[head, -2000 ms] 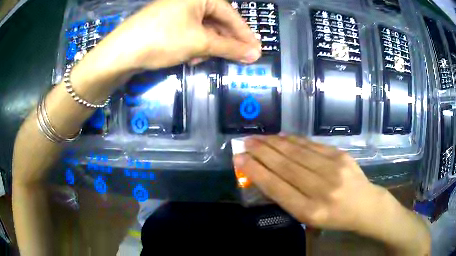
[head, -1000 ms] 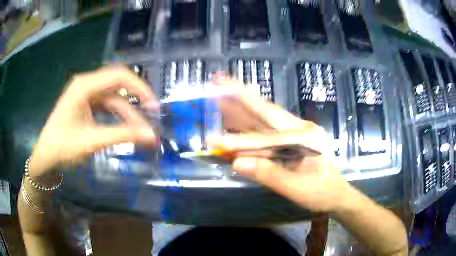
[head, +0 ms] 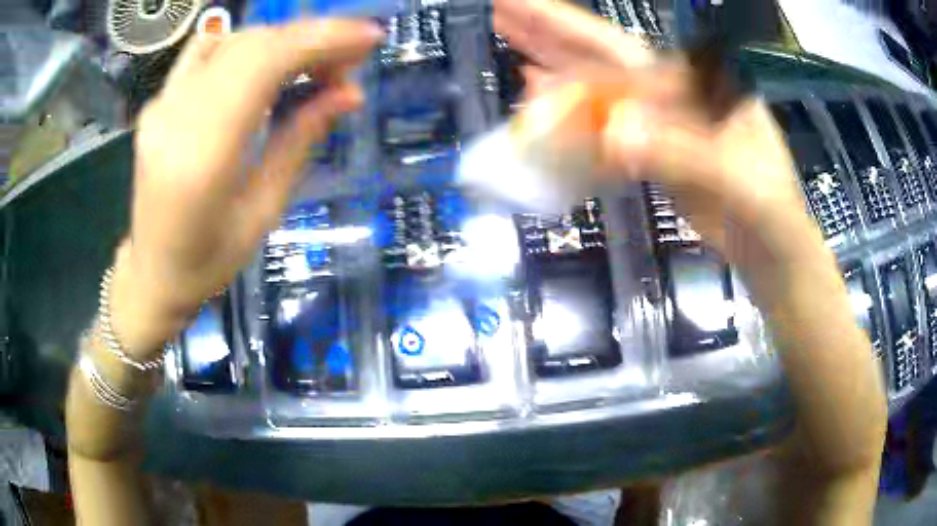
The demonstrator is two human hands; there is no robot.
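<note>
Black keypad phones [head: 573, 313] lie in a clear ridged blister tray [head: 452, 423]. A phone [head: 437, 344] left of the middle shows a round blue film logo on its screen. Blue streaks, probably printed film, blur around and between my hands; whether a loose piece hangs there is unclear. My left hand [head: 231, 154] is raised over the tray's left side, fingertips pointing right; whether they pinch film is unclear. My right hand [head: 668, 134] is raised over the tray's right side, blurred, gripping a white-and-orange card [head: 514, 170]. A dark blurred object [head: 719, 72] shows at this hand.
A round pale fan grille [head: 149, 19] stands at the back left beside a small white ring with an orange-red centre [head: 214, 21]. Another phone tray [head: 845, 245] lies at the right. The dark green mat [head: 62, 247] shows at the left. More phones are behind my hands.
The view has shifted; the front phones appear lower. Both hands have risen and moved apart, towards the far row. The card has stayed in my right hand.
</note>
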